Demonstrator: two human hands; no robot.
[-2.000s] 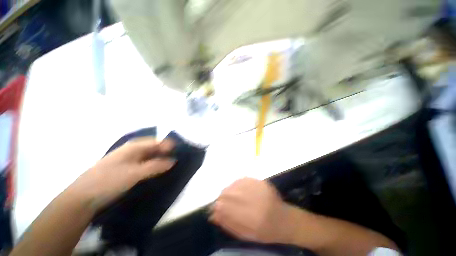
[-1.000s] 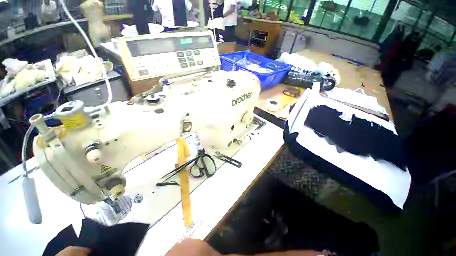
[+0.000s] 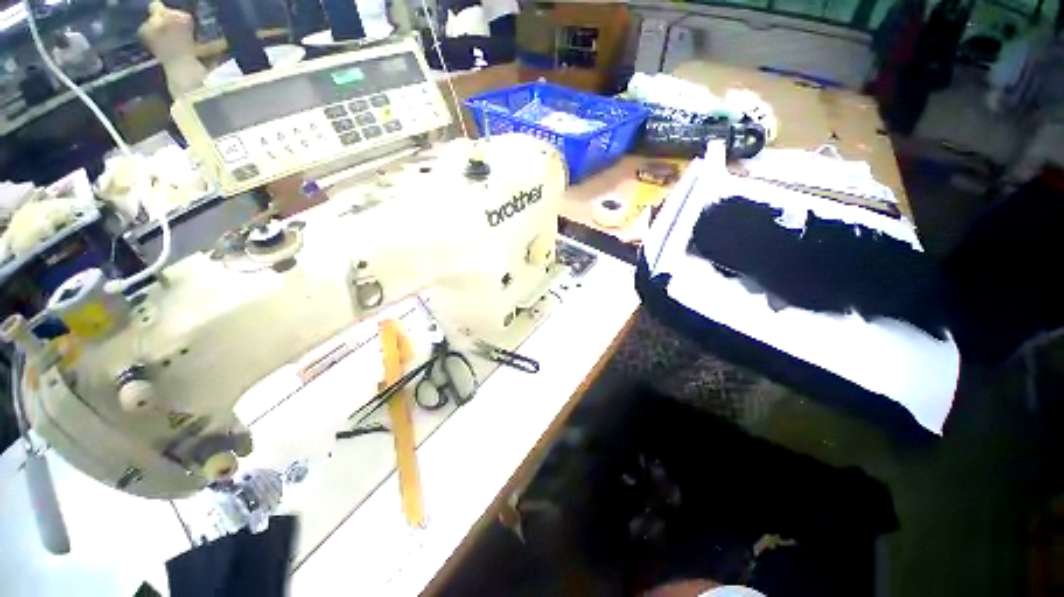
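Observation:
A black cut panel [image 3: 233, 566] lies at the bottom left, just in front of the presser foot and needle area [image 3: 239, 496] of the cream sewing machine [image 3: 303, 292]. The bottom edge of the picture cuts it off. My left hand is not in view. Of my right arm only a sliver of skin and a white cuff show at the bottom edge; the hand itself is out of the picture. A yellow strip [image 3: 403, 437] lies right of the needle, beside black-handled scissors [image 3: 446, 379] and dark snips [image 3: 509, 357].
A white-lined box [image 3: 817, 350] holds black cut pieces [image 3: 817, 257] at right. A blue basket [image 3: 560, 128] and a tape roll [image 3: 609, 210] are behind the machine. A control panel [image 3: 321, 111] stands at the back. The lamp tube [image 3: 44, 501] is far left.
The view has swung up and right from the close view of the cloth. Both hands have left the picture, and less of the black panel shows.

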